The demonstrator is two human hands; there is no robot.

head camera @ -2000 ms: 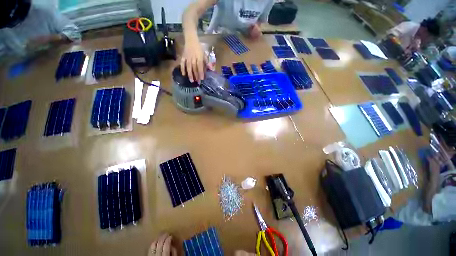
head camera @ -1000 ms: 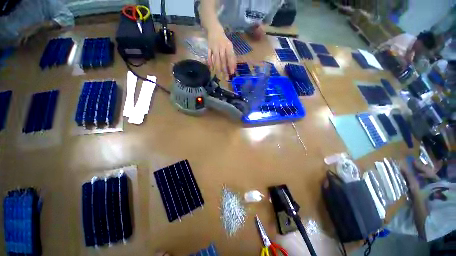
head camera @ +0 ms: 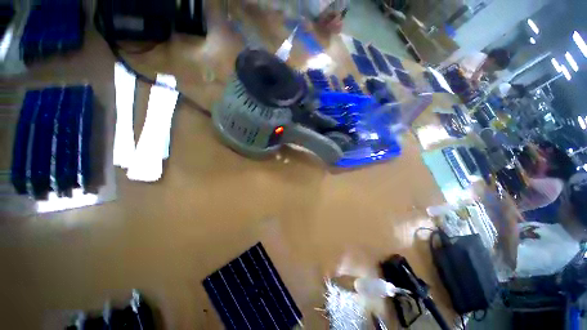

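Observation:
Neither of my hands is in the picture. A dark solar cell with pale lines (head camera: 253,290) lies nearest me at the bottom middle. The grey tape dispenser (head camera: 254,119), with a round black top and a small orange-red light, stands upper middle. Its arm reaches to the blue parts tray (head camera: 370,156), which is blurred and holds dark cells. A heap of silver ribbon pieces (head camera: 344,306) lies at the bottom, with a small white bottle (head camera: 373,287) beside it.
A cell stack (head camera: 55,138) and white strips (head camera: 151,132) lie left. A black iron stand (head camera: 407,303) and black box (head camera: 468,267) are at lower right. Several people sit on the right; lit ceiling lamps show top right.
The view has swung and moved closer to the dispenser, which looks larger. My hands and the blue cell at the bottom have left view. The other person's hand has left the dispenser area.

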